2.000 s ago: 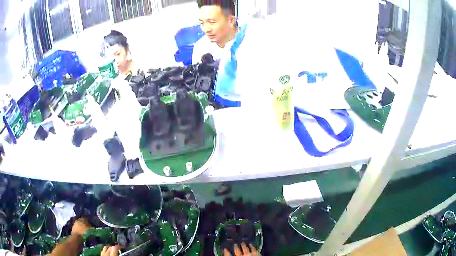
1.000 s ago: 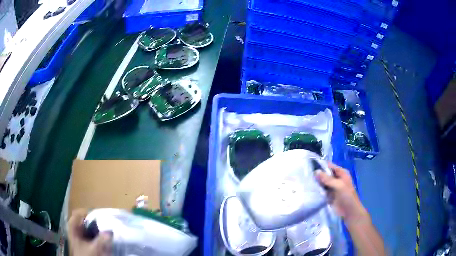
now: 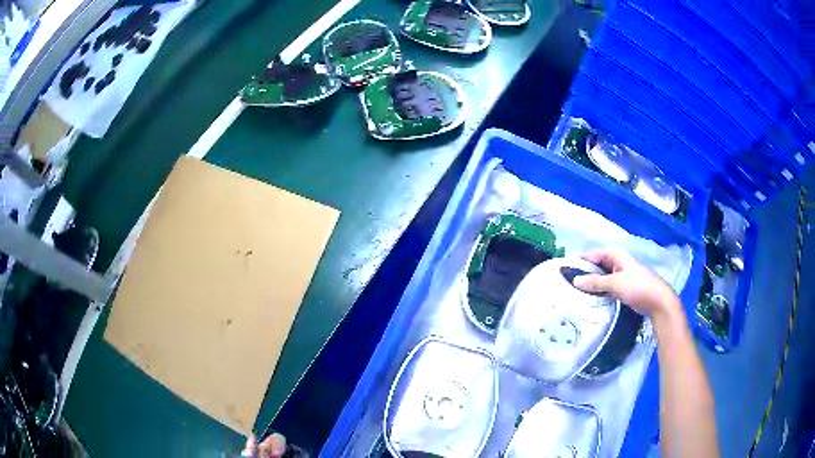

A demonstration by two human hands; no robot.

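Observation:
My right hand (image 3: 630, 284) grips the dark-recessed upper end of a glossy shell face (image 3: 558, 326), which is tilted over the open blue tote (image 3: 420, 259) and overlaps the units under it. In the tote, on a white liner (image 3: 594, 219), a housing half with green board and black inner part (image 3: 505, 273) lies at the upper left. Another dark unit is partly hidden behind the held shell. Two more glossy shell faces lie nearer me, the right one cut off. My left hand (image 3: 268, 445) is small and cut off at the bottom edge by the cardboard's corner; its hold is unclear.
A tan cardboard sheet (image 3: 223, 286) lies on the green bench (image 3: 357, 179). Several units with green boards (image 3: 415, 103) lie beyond it. Stacked blue totes (image 3: 688, 98) stand behind the open tote, with smaller blue bins (image 3: 728, 277) at right. Small black parts (image 3: 112, 49) lie upper left.
The view has turned, showing the whole cardboard. The shell in my right hand is more upright. My left hand has moved to the bottom edge, and the shell it held is no longer visible.

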